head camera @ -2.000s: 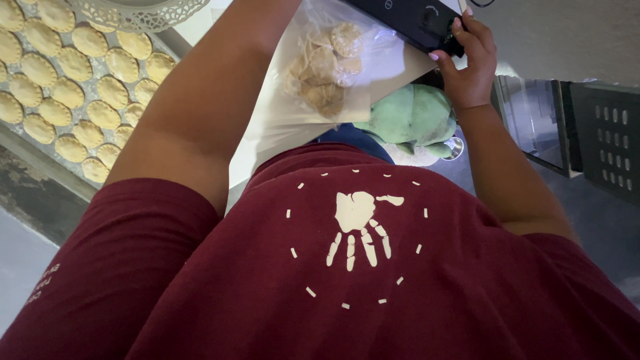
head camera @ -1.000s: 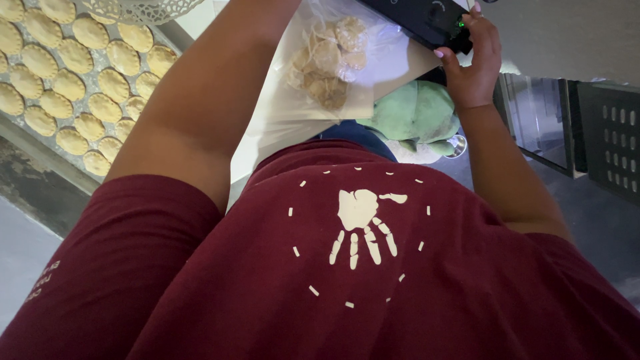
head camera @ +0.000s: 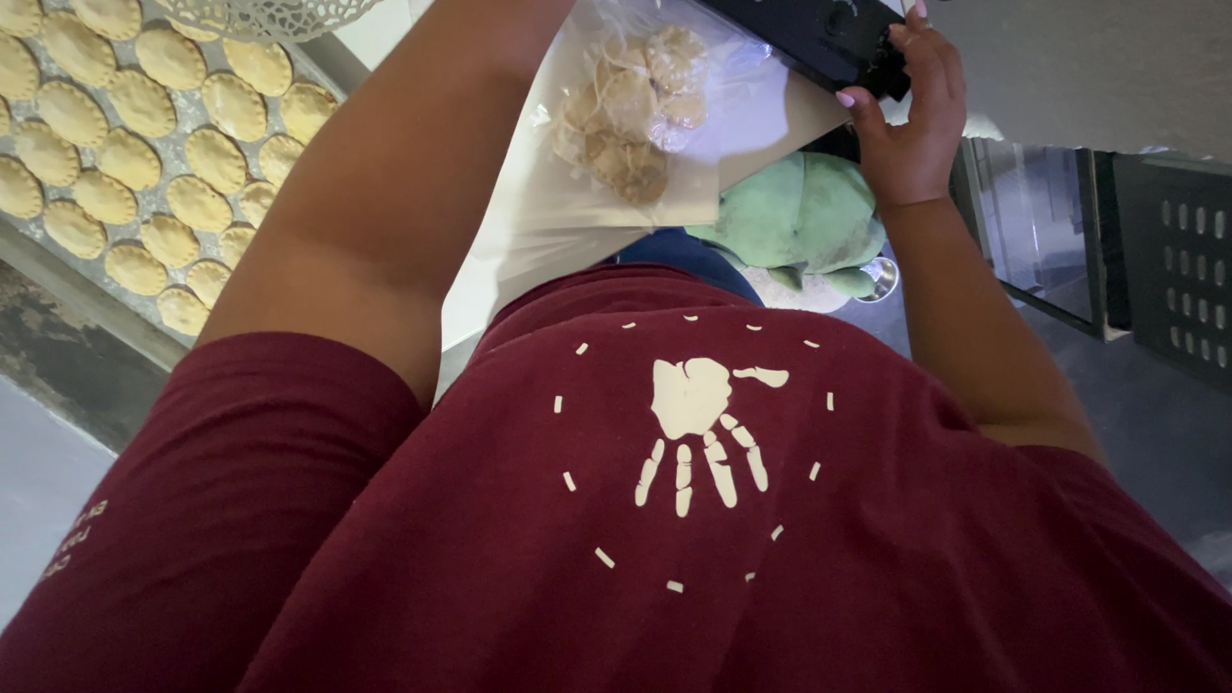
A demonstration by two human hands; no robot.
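Note:
At the top right, my right hand (head camera: 914,125) rests on the end of a black appliance (head camera: 828,34) that looks like a vacuum sealer, thumb on its near edge and fingers over its far end. Beside the appliance, a clear plastic bag (head camera: 703,178) holds several pale brown, rounded food pieces (head camera: 626,106). The bag lies on a white surface (head camera: 520,250). My left arm reaches up past the bag's left side, and the left hand is beyond the top edge.
A metal tray (head camera: 115,303) of crimped dough pastries (head camera: 130,159) is at the left, with a lacy openwork dish (head camera: 279,14) above it. A green cloth item (head camera: 799,212) lies below my right hand. A dark perforated crate (head camera: 1179,260) stands at the right.
A small green light by my right fingers showed earlier and is not visible now. The bag has shifted slightly upward in view. My right hand stays at the appliance's end.

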